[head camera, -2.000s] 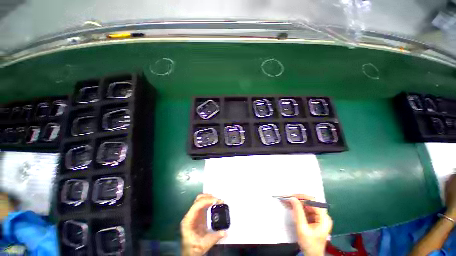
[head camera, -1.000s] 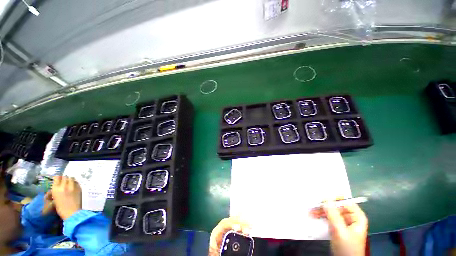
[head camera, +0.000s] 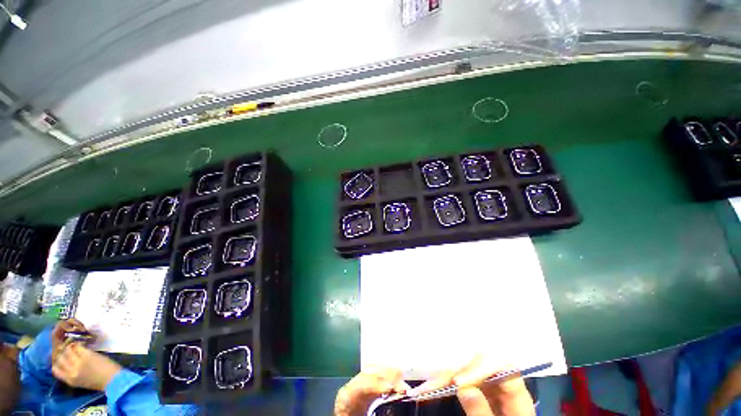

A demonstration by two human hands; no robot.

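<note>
My left hand is at the bottom edge, partly cut off, holding a black watch housing with a shiny rim. My right hand is beside it, also cut off, and holds a slim grey tool. The tool's tip end lies close to the housing; whether it touches is unclear. White paper lies just beyond both hands. A black foam tray stands behind the paper, with housings in its pockets and one empty pocket in the back row.
Tall stacked foam trays with housings stand left of the paper. Another tray and a worker in blue sleeves are further left. A foam tray is at far right. A yellow stick lies on the rear ledge.
My right hand has moved left and down, bringing the tool to the housing in my left hand. The hands now meet at the bottom edge. The camera view has shifted and turned.
</note>
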